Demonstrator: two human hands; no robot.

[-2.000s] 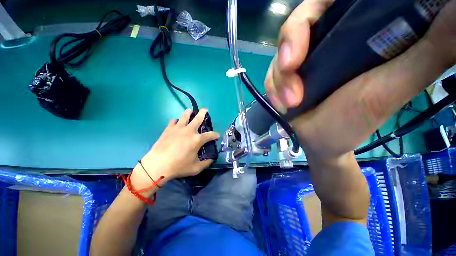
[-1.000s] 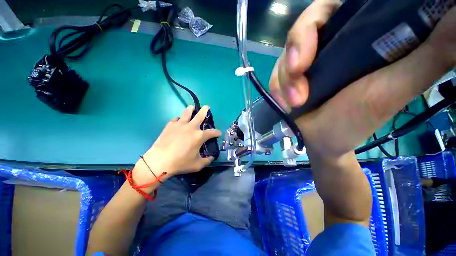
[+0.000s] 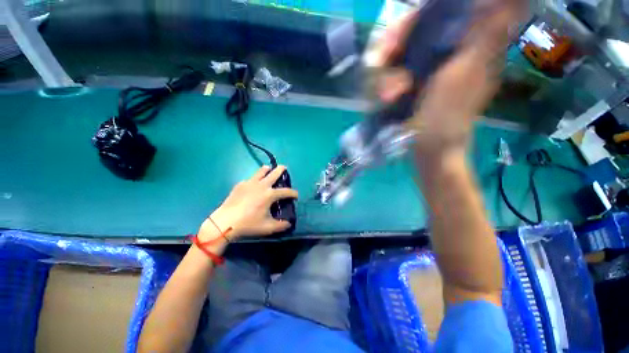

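Note:
My left hand [image 3: 254, 207] is closed around a black power adapter unit [image 3: 285, 207] at the bench's front edge. Its cord [image 3: 239, 103] runs back to a tied loop with a clear-wrapped end. My right hand [image 3: 421, 76] grips the black electric screwdriver [image 3: 431, 41], blurred by motion. The screwdriver's silver nose [image 3: 334, 183] points down left, apart from the unit. Another black unit [image 3: 124, 153], partly shiny, lies at the left with its looped cord [image 3: 155, 96].
The green bench top [image 3: 193, 186] has a dark strip behind it. A blue crate with a cardboard liner [image 3: 86, 303] is at the lower left, another blue crate [image 3: 407, 303] right of my lap. A black cord [image 3: 510, 200] lies at the right. Another person's hand [image 3: 594, 257] shows at the right edge.
The screwdriver and my right hand have lifted up and away from the unit. The view has shifted, showing more of the back and right. My left hand still holds the unit.

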